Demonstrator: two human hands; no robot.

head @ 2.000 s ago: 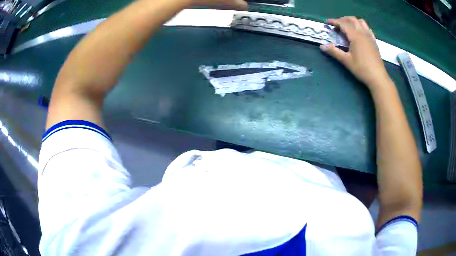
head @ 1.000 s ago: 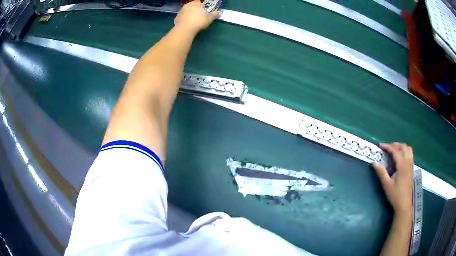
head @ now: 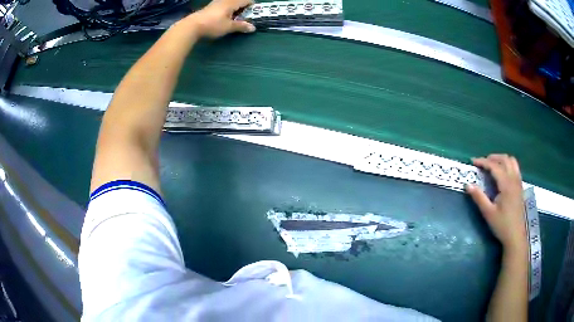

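My left hand (head: 223, 19) reaches to the far white strip and grips the left end of a grey strip housing (head: 296, 11) with round recesses, which seems to lie on others. My right hand (head: 500, 182) holds the right end of a grey strip housing with a wavy row (head: 422, 168), lying along the near white divider. Another grey strip housing, perhaps stacked, (head: 220, 119) lies on the divider at centre left, its left end hidden by my left arm. A white perforated cover plate (head: 534, 245) lies on the bench beside my right forearm.
A worn tape patch (head: 340, 233) is on the green bench in front of me. A black cable bundle (head: 113, 14) lies at the far left. A red-brown stand (head: 513, 50) with papers (head: 557, 19) is at the far right. Dark ribbed strips (head: 563, 277) are at the right edge.
The view has shifted. My left hand has reached across to the far strip and now grips the housing there by its left end. My right hand stays at the right end of its housing.
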